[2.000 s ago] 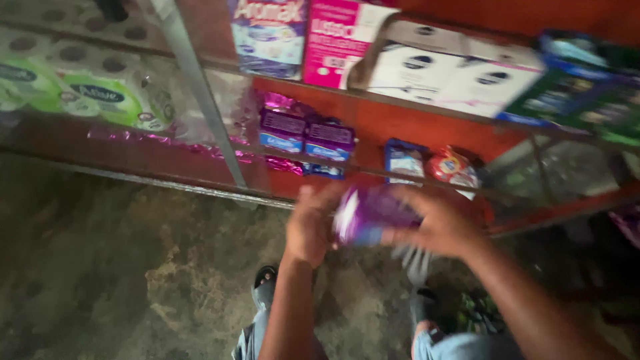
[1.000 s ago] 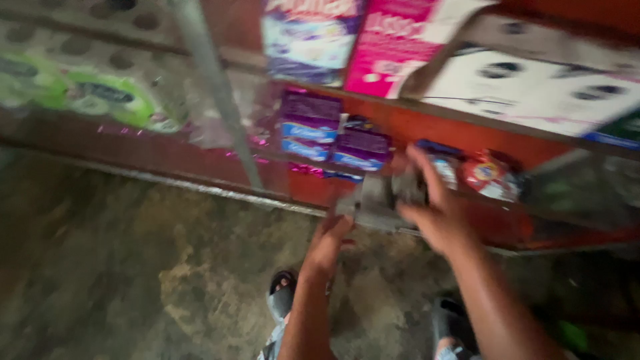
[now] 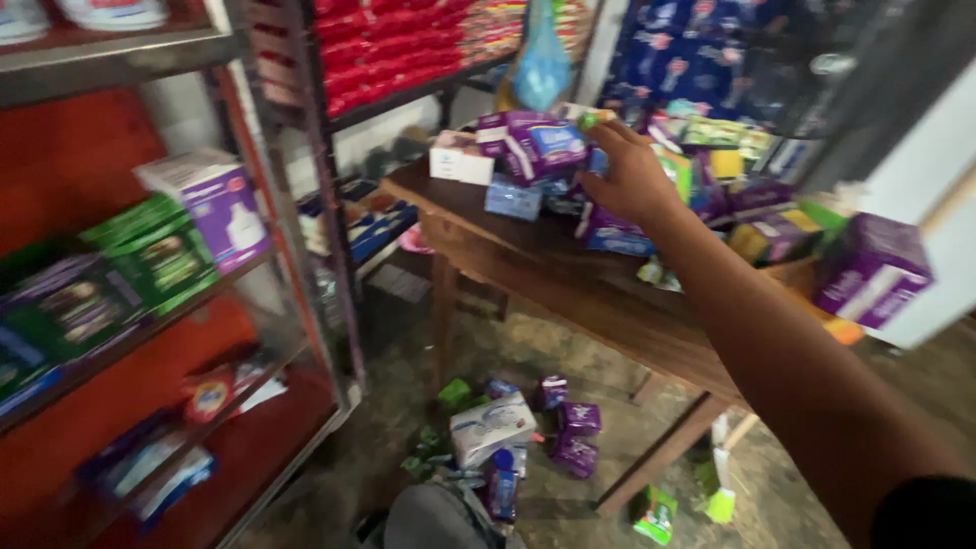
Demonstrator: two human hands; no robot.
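My right hand [image 3: 629,171] reaches over a wooden table [image 3: 534,263], its fingers at the right end of a purple pack [image 3: 543,145] in a heap of packages. Whether it grips anything is blurred. Just left of that pack are a white box [image 3: 460,158] and a light blue pack [image 3: 512,197]. Under the hand lies another purple and blue pack [image 3: 616,232]. A larger purple pack [image 3: 874,268] sits at the heap's right end. My left hand is out of the frame.
On the left stands a metal-framed shelf [image 3: 130,65] with green boxes [image 3: 156,252] and a purple and white box [image 3: 221,213]. Below the table, several purple packs [image 3: 579,419], a white pack [image 3: 493,428] and a green packet [image 3: 656,515] lie on the floor. Red packs [image 3: 396,53] fill a rack behind.
The view has swung from the shelf to the table. My hands were together at the shelf, first around a purple pack, then a greyish item; now only my right hand shows, over the table.
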